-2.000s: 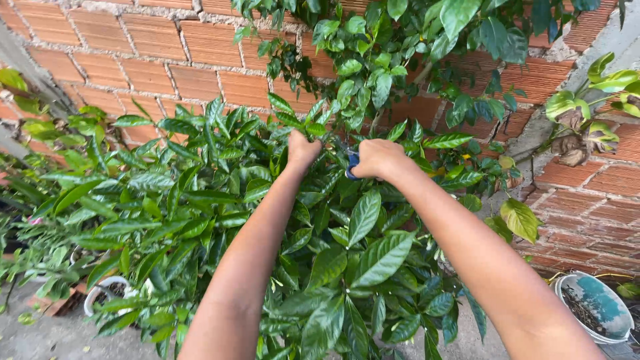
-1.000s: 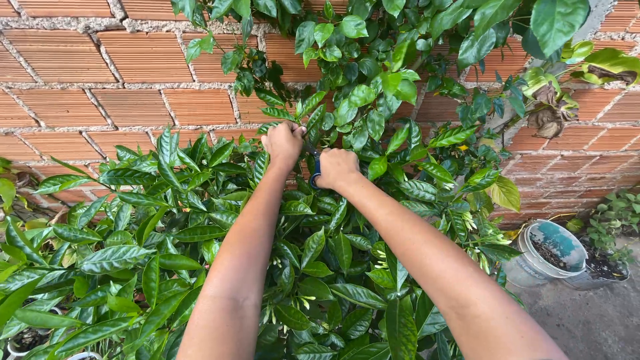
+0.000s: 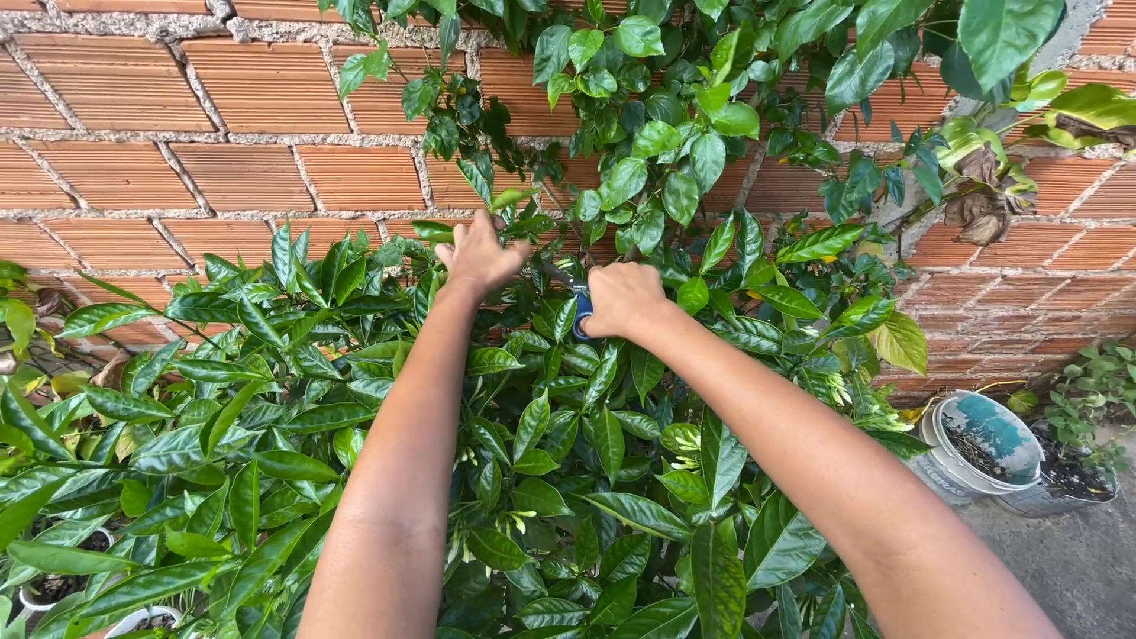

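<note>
My left hand [image 3: 482,253] has its fingers closed on a leafy shoot [image 3: 497,200] near the top of a glossy-leaved shrub [image 3: 532,426]. To its right, my right hand [image 3: 621,300] grips blue-handled scissors [image 3: 582,312]. The blades point up and left among the leaves toward my left hand; their tips are hard to make out. Small pale buds [image 3: 682,441] show among the shrub's leaves below my hands.
A brick wall [image 3: 266,173] stands close behind the shrub. Another leafy plant [image 3: 657,133] hangs down above my hands. At the right, a white bucket [image 3: 985,444] stands on the concrete floor [image 3: 1056,559]. Pots [image 3: 67,568] sit at the lower left.
The view has shifted since the earliest frame. My left hand has moved a little away from my right hand, leaving a wider gap between them. The scissors remain in my right hand.
</note>
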